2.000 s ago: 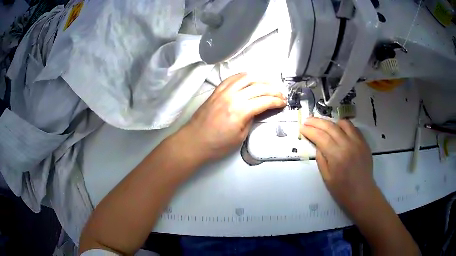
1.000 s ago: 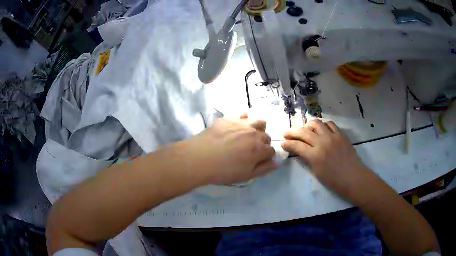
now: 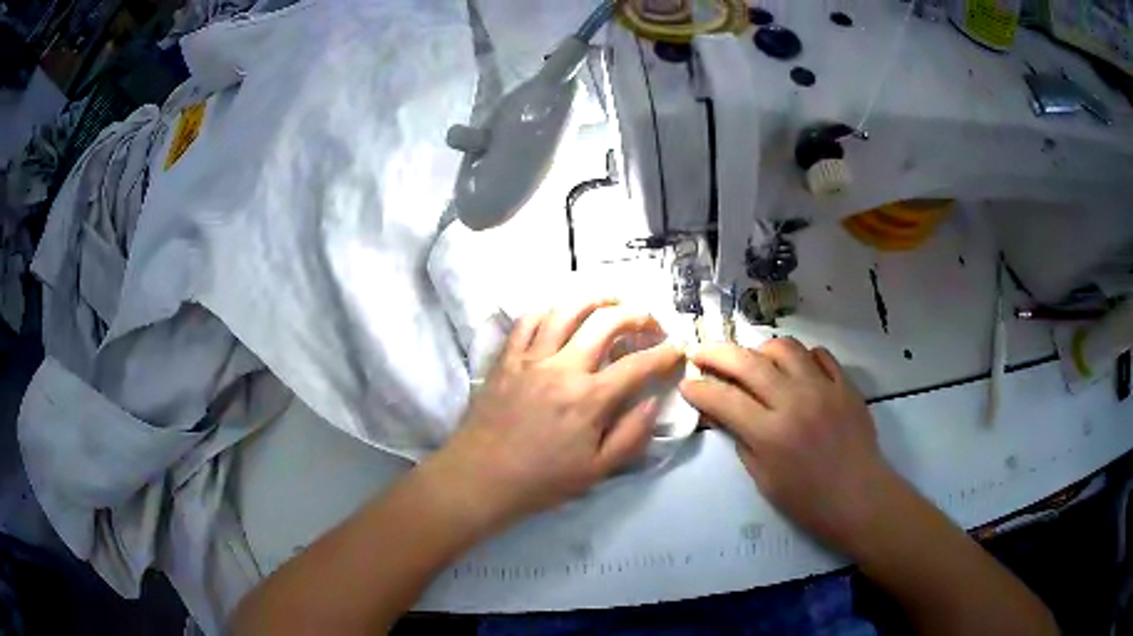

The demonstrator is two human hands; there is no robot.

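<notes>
The pale grey-white garment (image 3: 323, 236) lies spread and heaped left of the sewing machine (image 3: 690, 149), and a part of it reaches towards the needle. The presser foot and needle (image 3: 691, 288) are brightly lit, just behind my fingertips. My left hand (image 3: 559, 404) lies left of the foot, fingers bent over a small pale edge of cloth. My right hand (image 3: 801, 429) is right in front of the foot, its fingertips close to the left ones and on the same pale edge. Glare hides the exact grip.
The grey machine lamp (image 3: 516, 155) hangs behind my left hand. An orange-yellow roll (image 3: 897, 221) sits under the machine arm. A thin white stick (image 3: 998, 348) and a dark reddish tool (image 3: 1056, 313) lie at the right. A yellow tag (image 3: 185, 134) is on the garment.
Since two seconds ago, cloth has come up to the foot and my fingertips have come together in front of it. Since one second ago, my left hand has opened out from a bunched shape.
</notes>
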